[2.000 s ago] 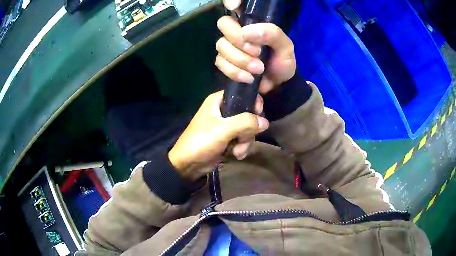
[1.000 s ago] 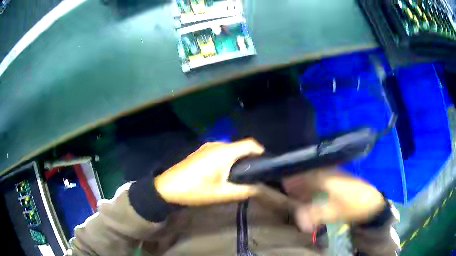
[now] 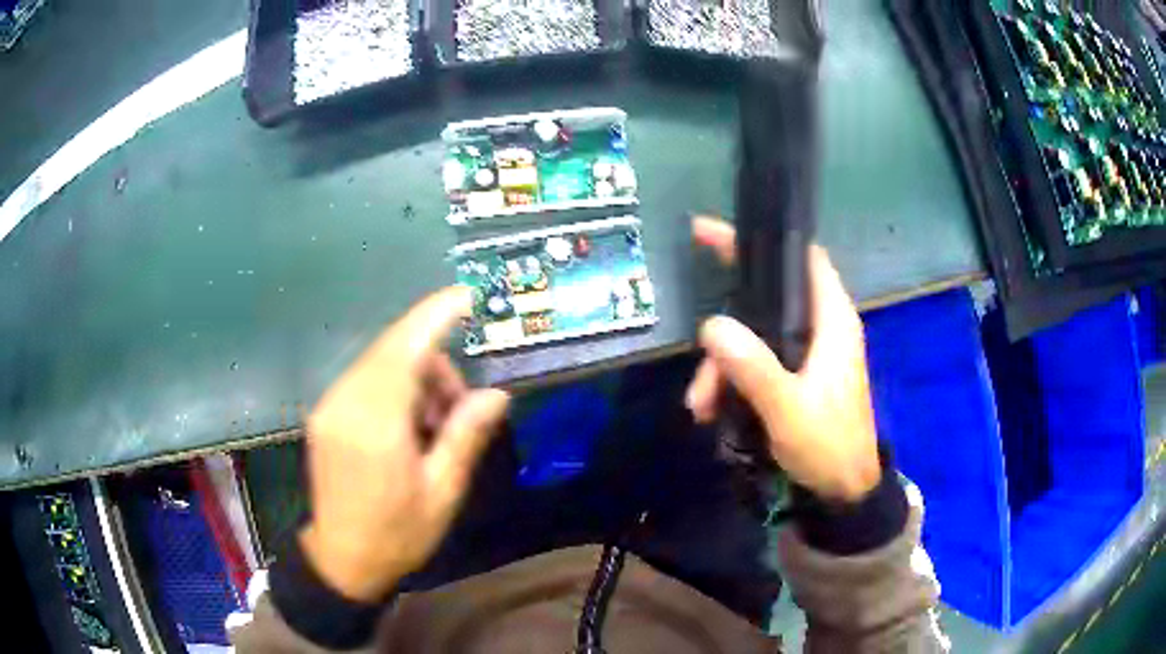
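Observation:
My right hand (image 3: 812,383) holds the black electric screwdriver (image 3: 775,192) upright in the view, at the right of the boards; its tip is blurred and cannot be made out. My left hand (image 3: 390,441) is empty with fingers apart, its fingertips by the lower left corner of the nearer power supply board (image 3: 556,288). That board lies at the bench edge, with metal strips along its long sides. A second such board (image 3: 540,166) lies just behind it, nearly parallel.
Black screw bins (image 3: 524,26) stand in a row at the back. A black foam tray (image 3: 1036,275) with rows of green boards is at the right. Blue bins (image 3: 940,422) are below the bench edge at right. A board rack (image 3: 64,562) is below left.
My left hand has let go of the screwdriver and moved beside the nearer board. My right hand has raised the screwdriver over the bench. The view has shifted, showing both boards and the screw bins.

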